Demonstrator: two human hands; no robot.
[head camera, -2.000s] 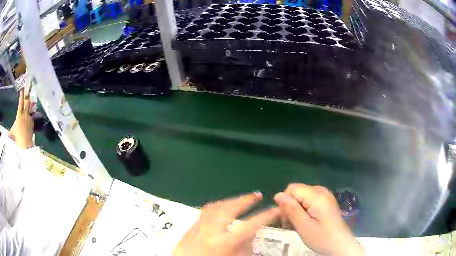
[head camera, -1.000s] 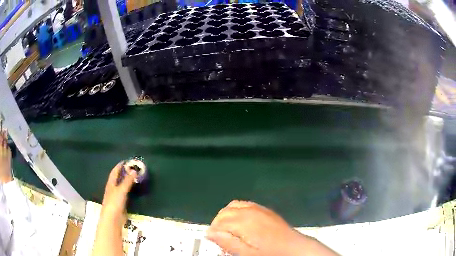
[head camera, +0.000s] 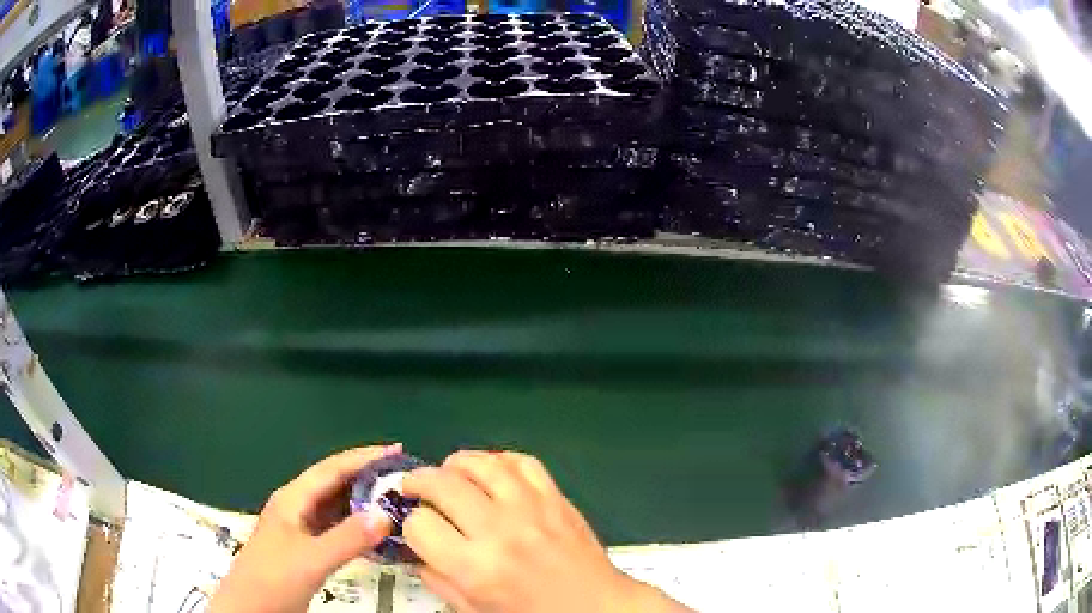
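Observation:
A black cylindrical housing (head camera: 374, 489) is held end-up over the near edge of the belt, with a pale ring showing in its open end. My left hand (head camera: 314, 527) grips it around its left side. My right hand (head camera: 497, 527) has its fingertips on the open end; whether they pinch a small part is hidden. A second dark cylindrical unit (head camera: 842, 461) stands on the green belt (head camera: 575, 359) at the right, blurred, with no clear pale ring.
Stacks of black blister trays (head camera: 443, 180) stand beyond the belt. A tray with a few ringed parts (head camera: 150, 213) is at the far left. White frame posts (head camera: 206, 120) rise at the left. The paper-covered bench (head camera: 934, 551) runs along the near edge.
My left hand has brought the ringed housing from the left part of the belt towards me. My right hand has moved left onto its open end. The view has shifted right.

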